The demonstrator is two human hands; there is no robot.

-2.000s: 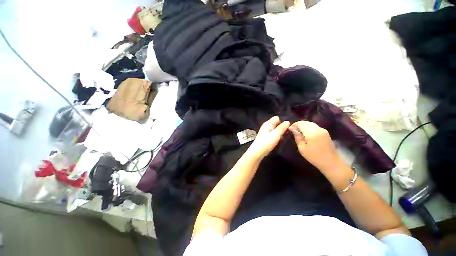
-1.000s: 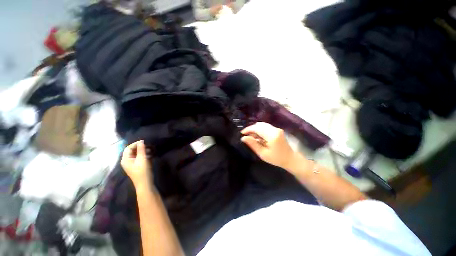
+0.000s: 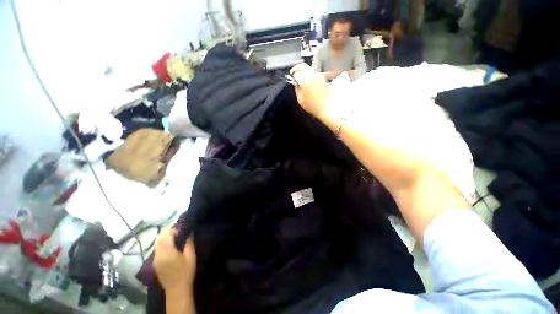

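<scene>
A black puffer coat (image 3: 264, 245) lies open before me, its lining up and a white label (image 3: 302, 197) showing inside. Its quilted hood (image 3: 227, 98) is at the far end. My left hand (image 3: 174, 260) is shut on the coat's left front edge, low at the left. My right hand (image 3: 309, 89) is raised and reaches far forward beside the hood. Small silvery thread snips (image 3: 290, 79) stick out from its fingers. Black fabric rises close to this hand; whether the fingers also pinch it I cannot tell.
A person (image 3: 339, 52) sits across the table. A white fabric pile (image 3: 405, 116) lies behind the coat at right, with black coats (image 3: 516, 147) beyond it. Brown fabric (image 3: 141, 154), white pieces and bags with red parts (image 3: 37, 245) lie at left. A cord hangs at left.
The view has tilted up, bringing the person into sight. My right hand has moved far forward and up beside the hood. My left hand has closed on the coat's left edge.
</scene>
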